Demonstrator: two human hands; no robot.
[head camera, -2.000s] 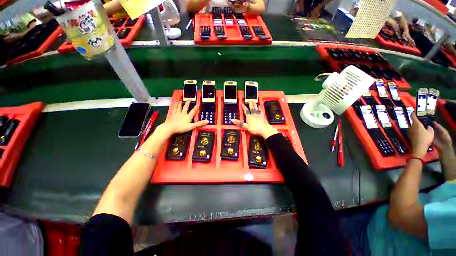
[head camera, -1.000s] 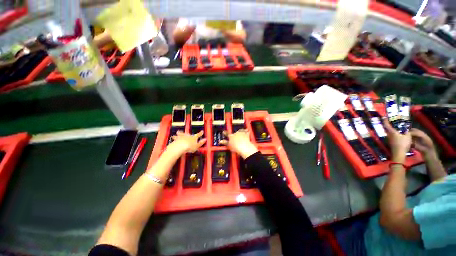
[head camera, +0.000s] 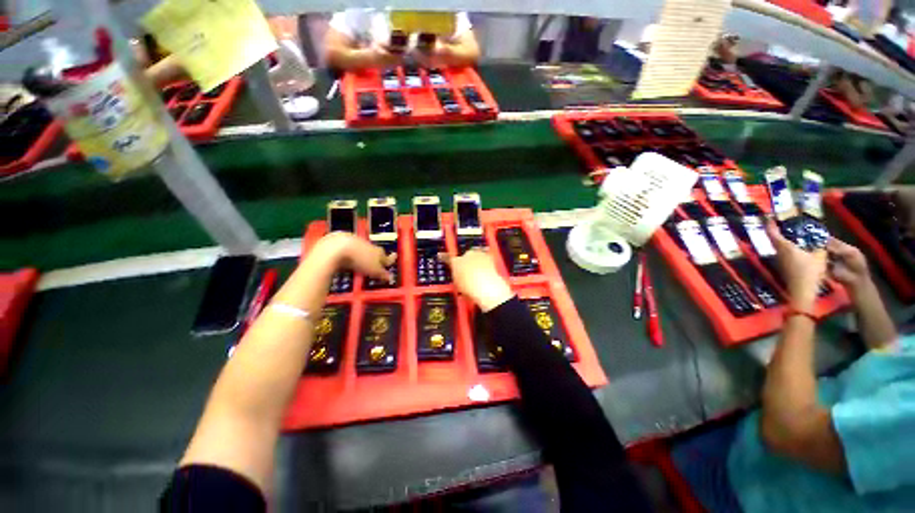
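Note:
A red tray (head camera: 426, 386) lies in front of me. In its far row several flip phones stand open with small screens raised, one being an open phone (head camera: 427, 215); a closed phone (head camera: 517, 249) lies at the far right. The near row holds closed black phones (head camera: 378, 336) with gold marks. My left hand (head camera: 351, 255) is over the open phones on the left, fingertips on a keypad. My right hand (head camera: 478, 278) has a fingertip at the keypad (head camera: 431, 264) of the third open phone and covers part of the fourth. Neither hand grips anything.
A smartphone (head camera: 225, 295) and a red pen (head camera: 261, 297) lie left of the tray. A white fan (head camera: 599, 247) and red pens (head camera: 650, 306) are at right. Beyond, another worker's hands (head camera: 809, 269) hold open phones over a red tray (head camera: 747, 326). A post (head camera: 206, 195) bears a pen cup (head camera: 108, 118).
My left hand has turned, its wrist now raised and its fingers pointing down to the right. My right hand has moved slightly back from the keypads. The camera view has shifted.

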